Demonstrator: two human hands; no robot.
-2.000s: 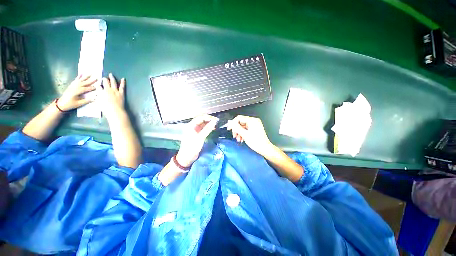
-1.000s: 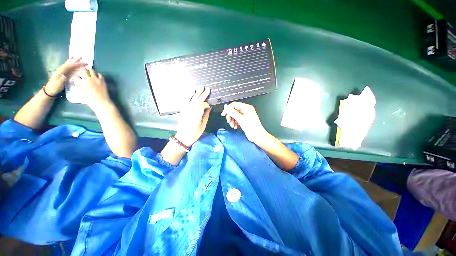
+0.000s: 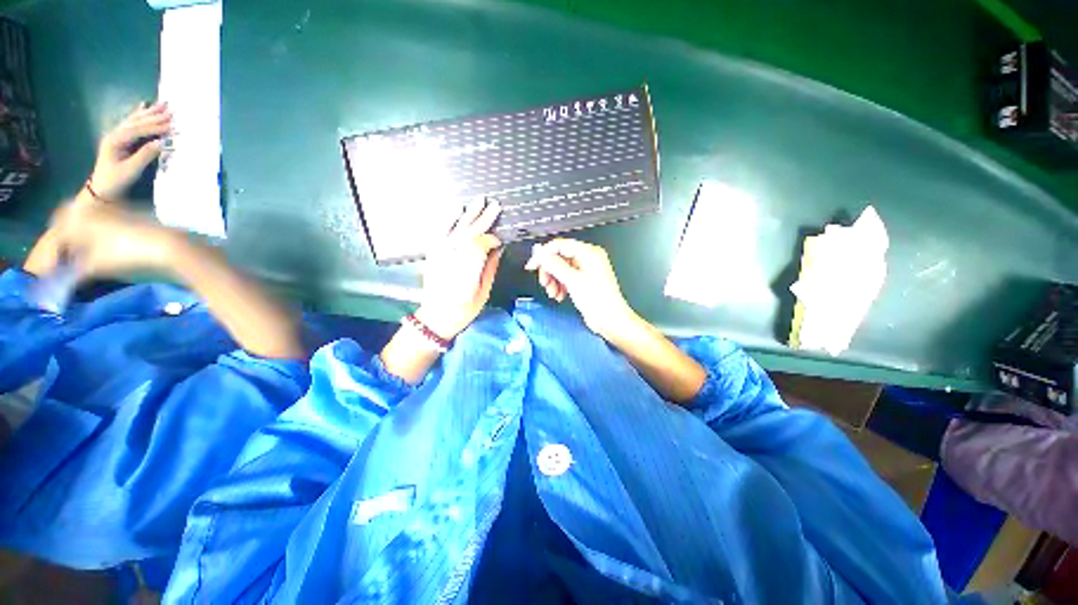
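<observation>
A long black retail box (image 3: 562, 166) lies a little slanted on the green bench, its face with white text and a row of icons upward. Glare washes out its left part. My left hand (image 3: 455, 266) lies on the box's front edge, fingers on the top face and thumb at the edge. My right hand (image 3: 579, 278) is just in front of that edge, finger and thumb pinched on a tiny pale bit, apparently a seal sticker (image 3: 533, 261). A white label sheet (image 3: 715, 242) lies to the right, and an uneven stack of label sheets (image 3: 839, 284) beyond it.
At the left, a co-worker's hand (image 3: 128, 148) touches a long white label strip (image 3: 189, 118); the other is blurred. Black boxes stand at far left (image 3: 14, 118), upper right (image 3: 1034, 95) and lower right (image 3: 1040, 355). A pinkish sleeve (image 3: 1017, 461) shows at right.
My left hand has gone from the pinch near my chest onto the box and stays there. My right hand has moved slightly towards the box's edge. The co-worker's one hand has swung left off the strip.
</observation>
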